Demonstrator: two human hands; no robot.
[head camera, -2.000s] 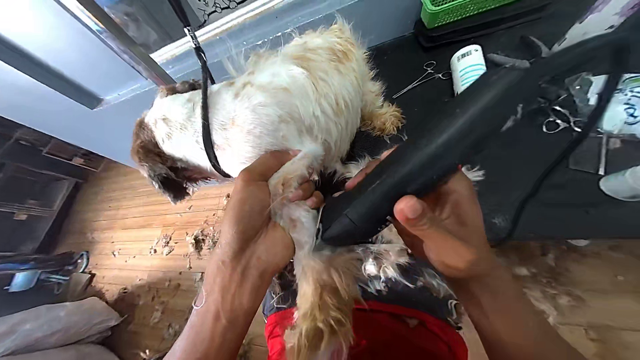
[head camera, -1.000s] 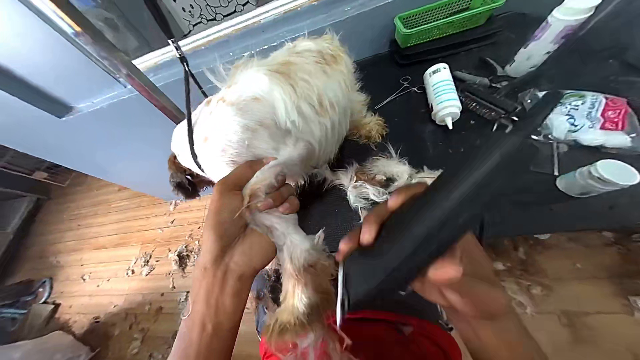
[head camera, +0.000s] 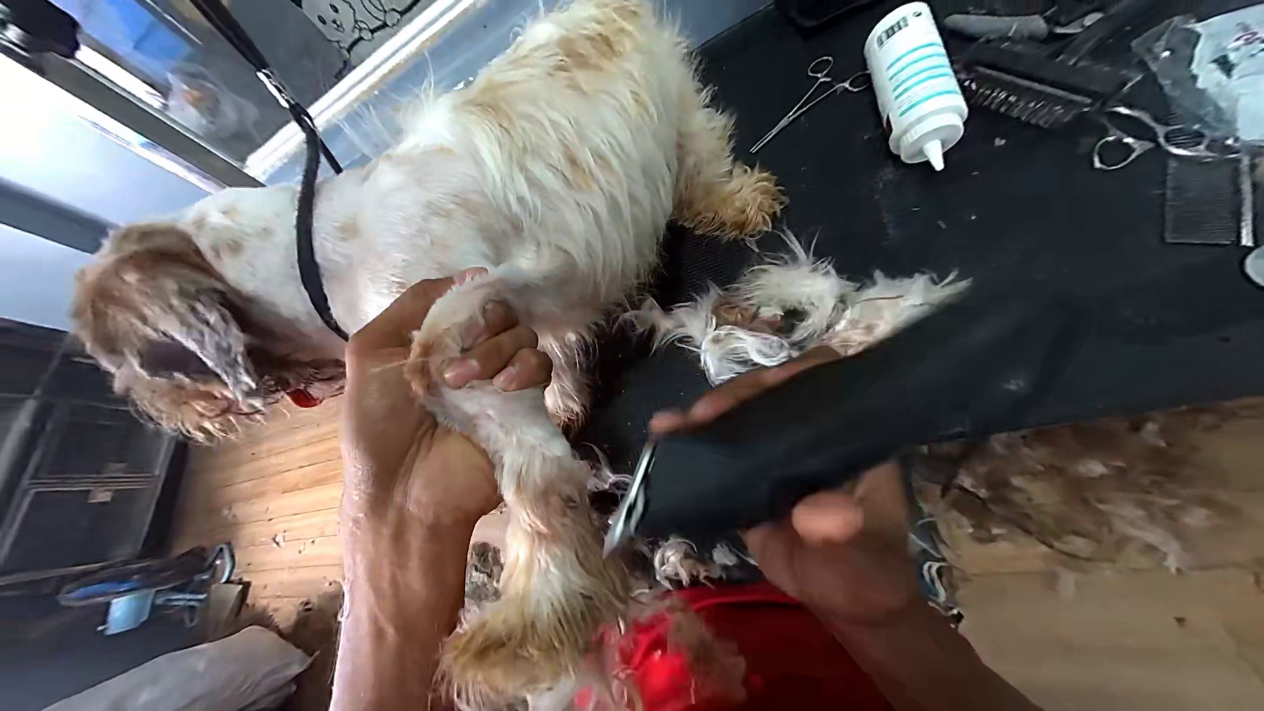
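A white and tan dog (head camera: 513, 168) stands on the black grooming table (head camera: 987, 237), a black loop leash (head camera: 309, 217) around its neck. My left hand (head camera: 444, 395) is wrapped around the upper part of its front leg (head camera: 543, 494), which stretches toward me with a shaggy tan paw. My right hand (head camera: 839, 533) holds a black electric hair clipper (head camera: 820, 434), its metal blade beside the lower leg; whether it touches the fur I cannot tell. Cut fur (head camera: 790, 306) lies on the table beyond the clipper.
On the table are a white bottle (head camera: 918, 84), a hemostat (head camera: 805, 104), scissors (head camera: 1150, 138), a comb (head camera: 1027, 94) and a plastic packet (head camera: 1224, 69). Red cloth (head camera: 750, 642) lies below my hands. Fur clumps (head camera: 1096, 474) litter the wooden floor; a dark cage (head camera: 89, 454) stands at left.
The dog's head, lowered and mostly out of sight a second ago, shows in profile at left. The clipper blade has moved from near the paw to higher beside the leg. The view has moved closer.
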